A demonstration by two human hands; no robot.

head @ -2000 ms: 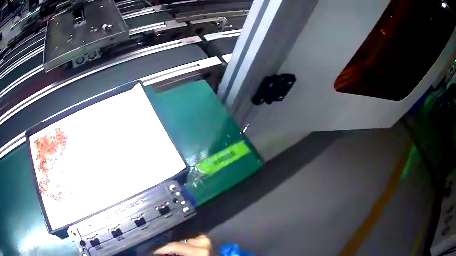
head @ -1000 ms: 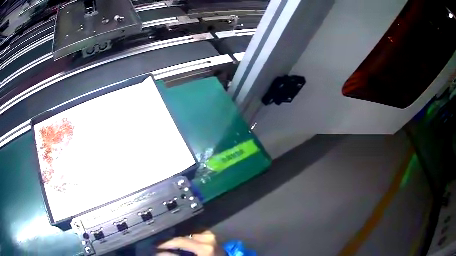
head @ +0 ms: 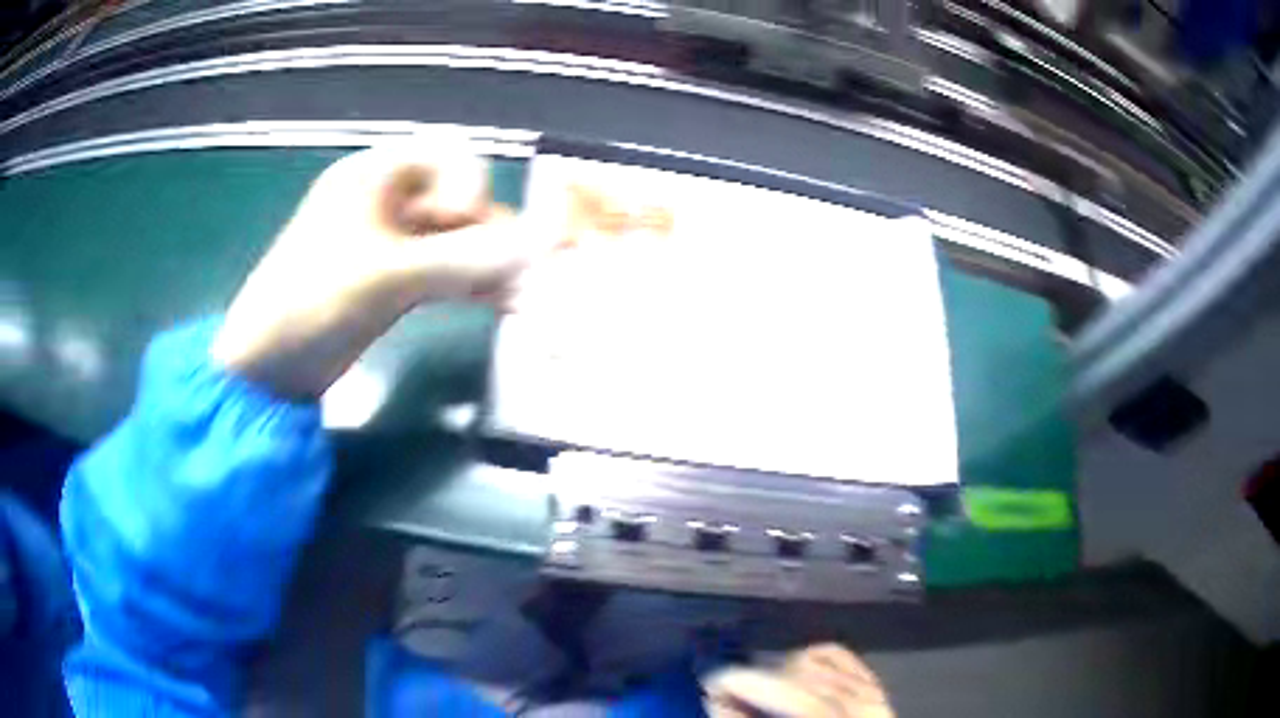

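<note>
The white parts tray (head: 744, 337) lies on the green bench, with a blurred patch of small orange-red parts (head: 618, 218) at its upper left. The dark grey fixture bar (head: 737, 530) lies along the tray's near edge, with four small black nests in a row. My left hand (head: 400, 239) is at the tray's left edge, fingers curled and fingertips at the rim. Blur hides whether it holds anything. My right hand (head: 800, 685) is below the fixture, cut off by the bottom edge. Its fingertips do not show clearly.
Conveyor rails (head: 421, 59) run behind the bench. A green label (head: 1016, 508) is on the bench to the right of the fixture. A grey machine frame (head: 1193, 351) with a black fitting stands at the right. Blue sleeves (head: 197, 505) show at lower left and bottom.
The view has swung left, so tray and fixture now sit further right and more level. My left hand has come into view at the tray's left edge. My right hand remains below the fixture.
</note>
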